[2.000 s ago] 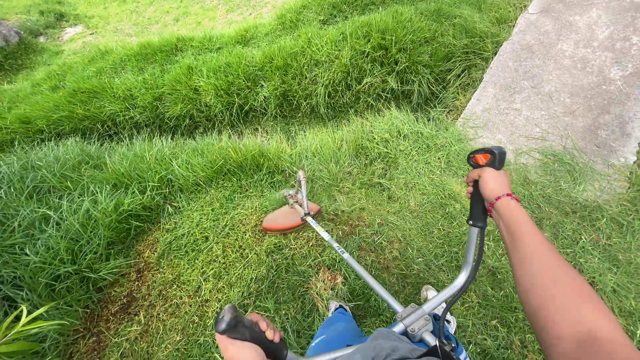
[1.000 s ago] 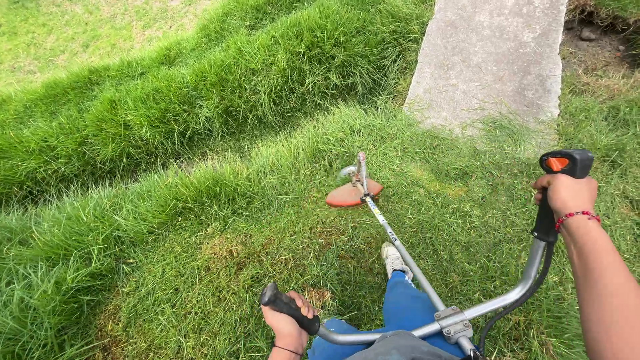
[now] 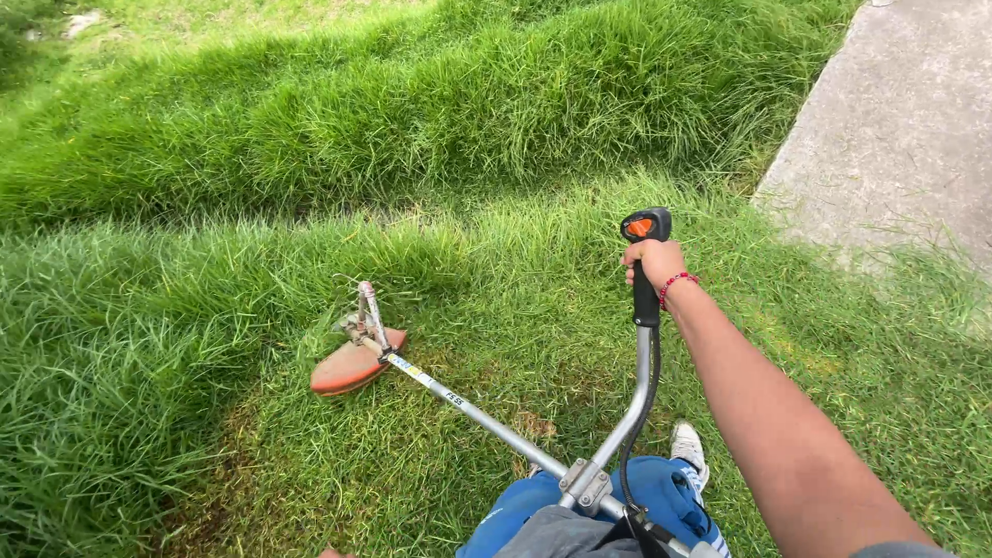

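Observation:
My right hand [image 3: 656, 262], with a red beaded bracelet at the wrist, is closed around the black control grip [image 3: 645, 294] of a brush cutter, below its orange switch. From the clamp [image 3: 586, 487] near my waist, the metal shaft [image 3: 484, 421] runs forward and left to the orange guard [image 3: 358, 367], which rests low over the grass beside the tall growth. The cutting part is hidden by the guard. Of my left hand [image 3: 336, 553] only a sliver of skin shows at the bottom edge, and the left handle is out of view.
Tall grass [image 3: 116, 310] stands at the left, and a thick grassy bank [image 3: 465, 101] crosses the upper view. A concrete slab [image 3: 899, 132] lies at the upper right. Short cut grass surrounds my white shoe [image 3: 689, 449]; a pale stone [image 3: 81, 23] is far off at upper left.
The cutter head has swung left, from near the concrete slab to the edge of the tall grass. My left hand has dropped almost out of view. The view has turned left.

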